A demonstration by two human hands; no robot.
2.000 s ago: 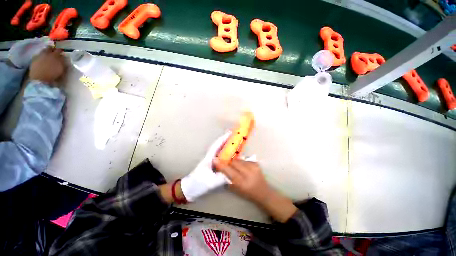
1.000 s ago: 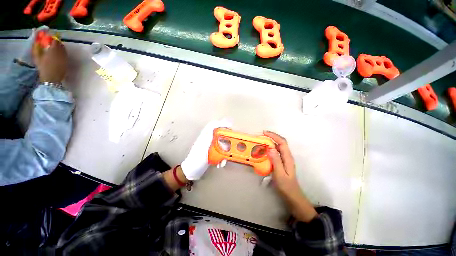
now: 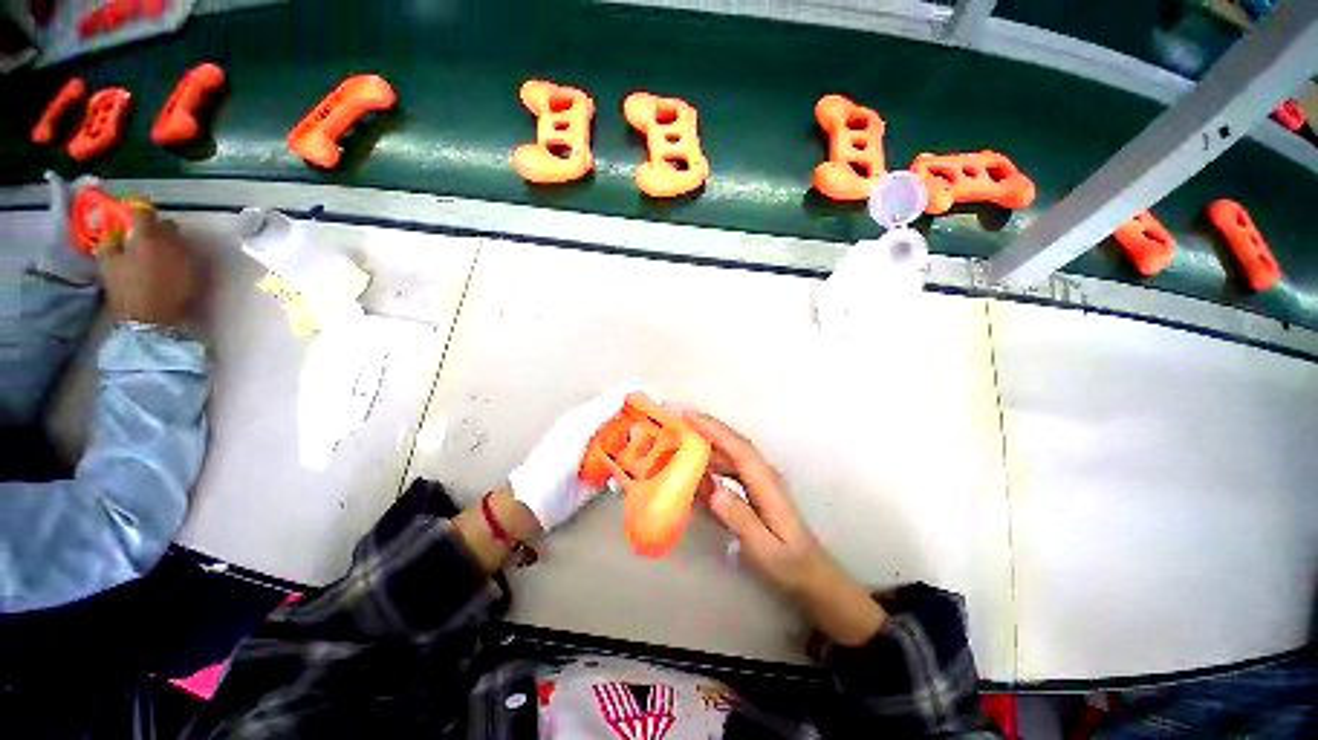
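Observation:
An orange controller shell [image 3: 662, 484] is held above the pale bench, turned so one handle points down toward me. My left hand [image 3: 567, 460], in a white glove, grips its left end. My right hand [image 3: 759, 506], bare, is at its right side, with the fingers along the edge. A small white scrap shows by my right fingers [image 3: 734, 492]; how it is held is partly hidden. A white bottle [image 3: 872, 282] with its round lid standing open is at the bench's far edge.
A green conveyor [image 3: 448, 109] carries several orange shells. A metal post [image 3: 1142, 174] slants at right. At left are another white bottle [image 3: 296, 249], yellow paper [image 3: 311, 299], a white cloth [image 3: 347, 390] and a neighbour's hands [image 3: 145, 268] with an orange piece.
The shell has turned from lying wide between my hands to a steep angle, one handle now toward me. My right hand has moved slightly left with it. The neighbour's hands have shifted.

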